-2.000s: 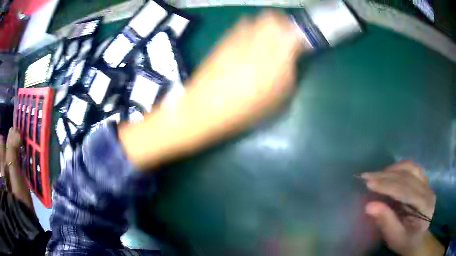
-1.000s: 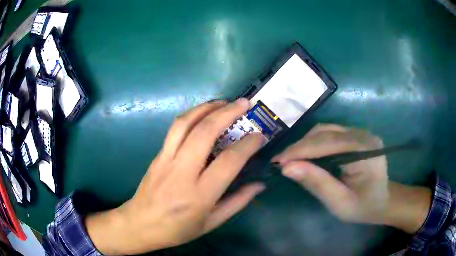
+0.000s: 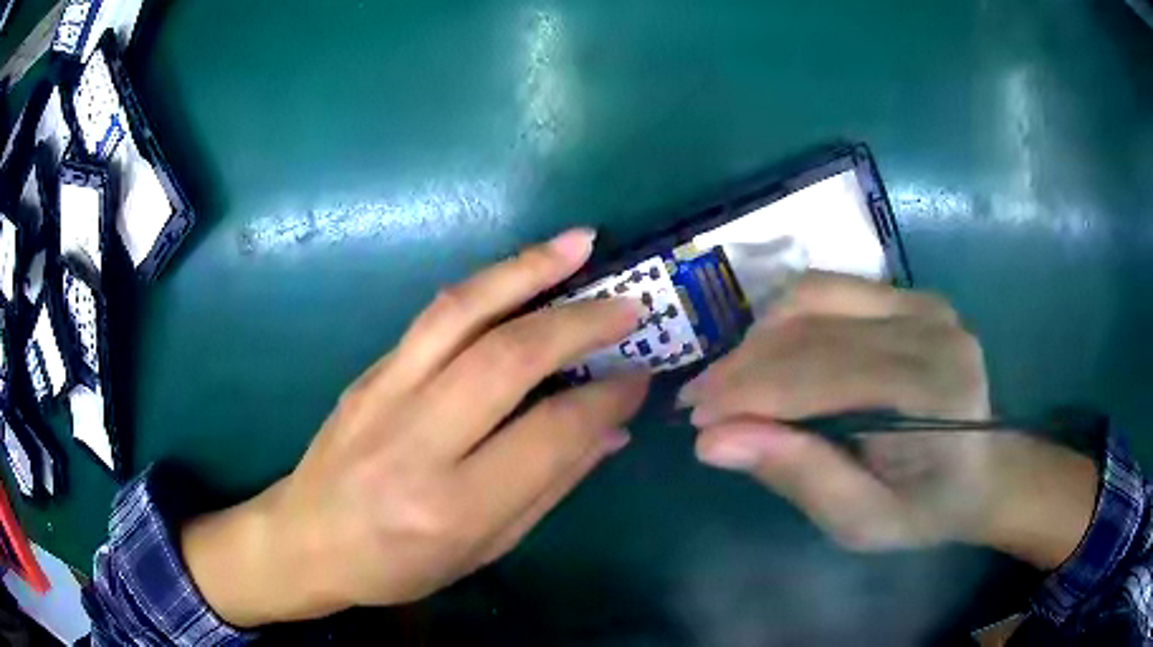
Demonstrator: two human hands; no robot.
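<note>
An open phone (image 3: 872, 209) with a black housing lies tilted on the green mat, its white screen (image 3: 835, 228) at the upper right. My left hand (image 3: 417, 417) lies over its lower end, fingers on the white keypad board (image 3: 658, 310) with dark dots and along the housing edges. A blue strip (image 3: 711, 293) with gold-orange lines shows between board and screen. My right hand (image 3: 847, 417) grips a thin black stick tool (image 3: 936, 425) beside the phone's near edge and covers part of the screen. The tool's tip is hidden or too small to tell.
A loose pile of black-and-white phone units (image 3: 79, 234) lies at the left. A red edge (image 3: 19, 544) shows at the lower left, beside a pale surface (image 3: 57, 600). A pale strip (image 3: 32, 51) crosses the upper left corner. The green mat (image 3: 379, 114) is shiny.
Since one second ago, the phone has turned clockwise to a flatter angle, its screen end moving right. Both hands stay at it. Two seconds ago my left arm reached to a phone at the far side.
</note>
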